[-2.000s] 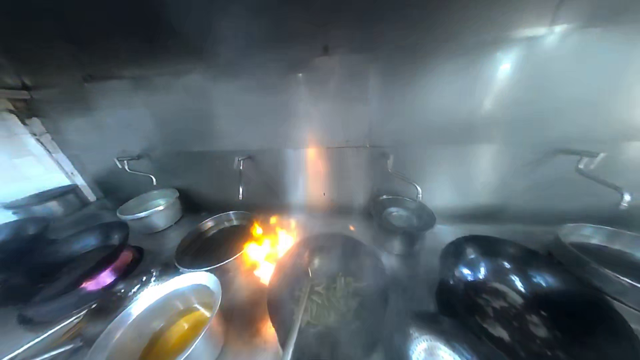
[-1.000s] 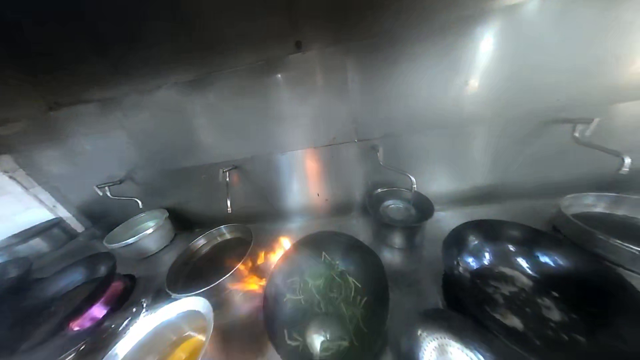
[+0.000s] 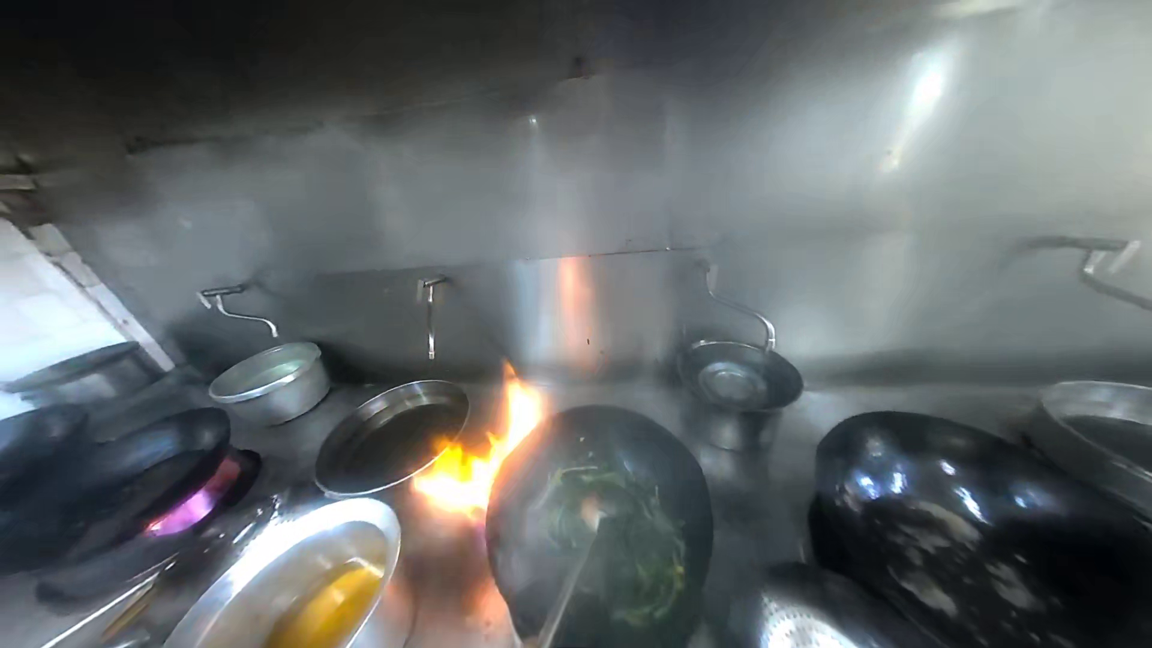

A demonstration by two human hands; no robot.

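Neither of my hands is in view. Low in the middle of the head view is a dark wok [image 3: 513, 540], tilted, with thin green vegetables [image 3: 657, 549] spread inside it. The long handle of a metal ladle [image 3: 569, 589] runs up from the bottom edge into the wok, its head among the greens. Tall orange flames [image 3: 477, 468] rise against the wok's left side. Blur and smoke or steam soften the food.
Left of the flames are a metal bowl with yellow liquid [image 3: 369, 522], a shallow round pan [image 3: 391, 436] and a metal pot [image 3: 274, 387]. To the right stand a large black wok [image 3: 900, 450], a perforated strainer [image 3: 796, 625] and a pot with a bowl on top [image 3: 738, 378]. Swing faucets [image 3: 742, 310] line the steel wall.
The greens have spread and shifted in the wok. The ladle's head has moved up from the wok's lower edge toward its middle since one second ago. The flames have grown taller since then.
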